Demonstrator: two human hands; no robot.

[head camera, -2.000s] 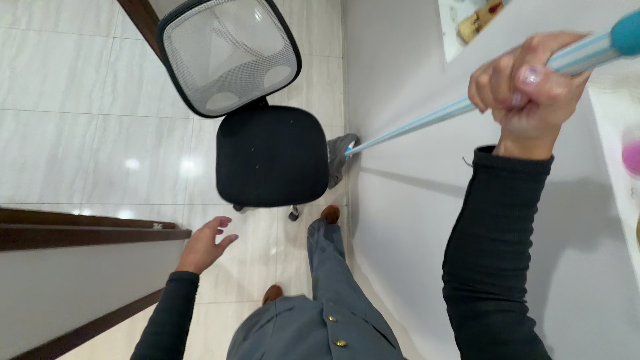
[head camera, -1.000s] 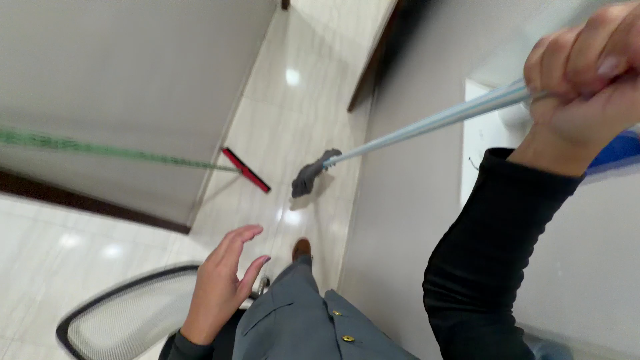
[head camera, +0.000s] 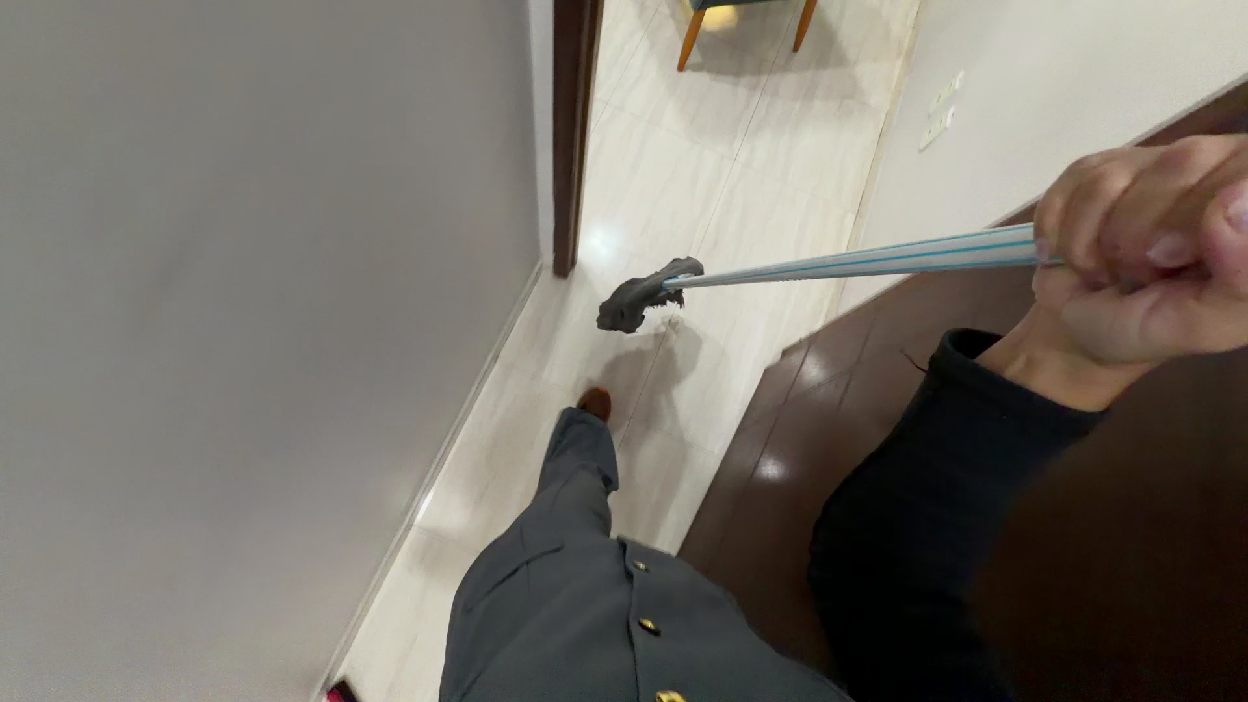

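Observation:
My right hand [head camera: 1141,263], at the right edge, is closed around a white pole with light blue stripes [head camera: 877,261]. The pole runs left and down to a dark grey cloth-like head [head camera: 643,295] at its far end, over the pale tiled floor [head camera: 682,390]. Whether that head touches the floor cannot be told. My left hand is out of the frame. Below the grey head, a brown shoe [head camera: 595,403] shows at the end of my grey trouser leg.
A grey wall [head camera: 273,292] fills the left, ending at a dark wooden door frame [head camera: 570,136]. A chair with wooden legs [head camera: 692,39] stands ahead. Dark brown flooring [head camera: 780,448] lies right, below a white wall with outlets [head camera: 937,129]. A red and black object [head camera: 341,692] shows at the bottom left.
The view has moved on a lot, from the mesh-backed office chair to a doorway. My left hand has left the view. My right hand still holds the pole. The green-handled squeegee is no longer visible as before.

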